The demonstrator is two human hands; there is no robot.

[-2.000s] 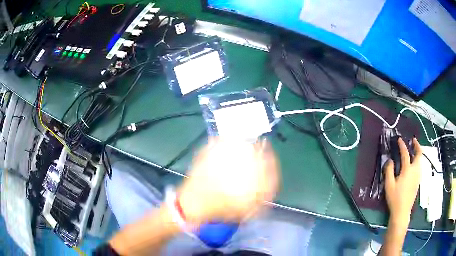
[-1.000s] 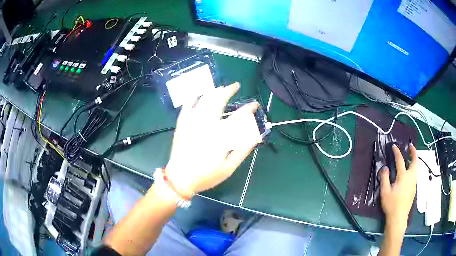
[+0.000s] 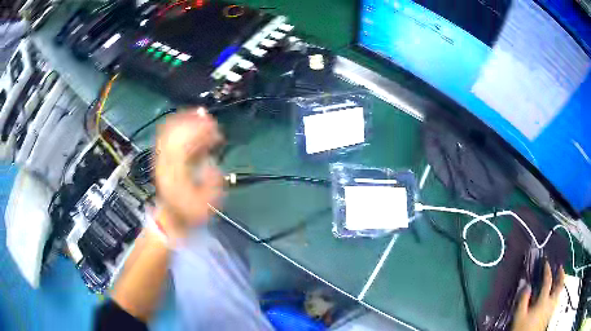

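Two display units in clear film lie on the green bench with white screens lit. The nearer display unit has a white cable at its right side and a black harness cable from the left. The farther display unit lies behind it. My left hand is blurred, raised over the bench's left part near the black cables; I cannot tell whether it holds anything. My right hand rests on the black mouse at the lower right, partly cut off by the bottom edge.
A black test box with green buttons and white connectors stands at the back left. Foam trays with black units are at the left. A large monitor is at the back right, a dark mouse mat below it.
My left hand has moved left, off the display units, uncovering the nearer one. The view has turned left, so the bench things appear further right. My right hand stays on the mouse.
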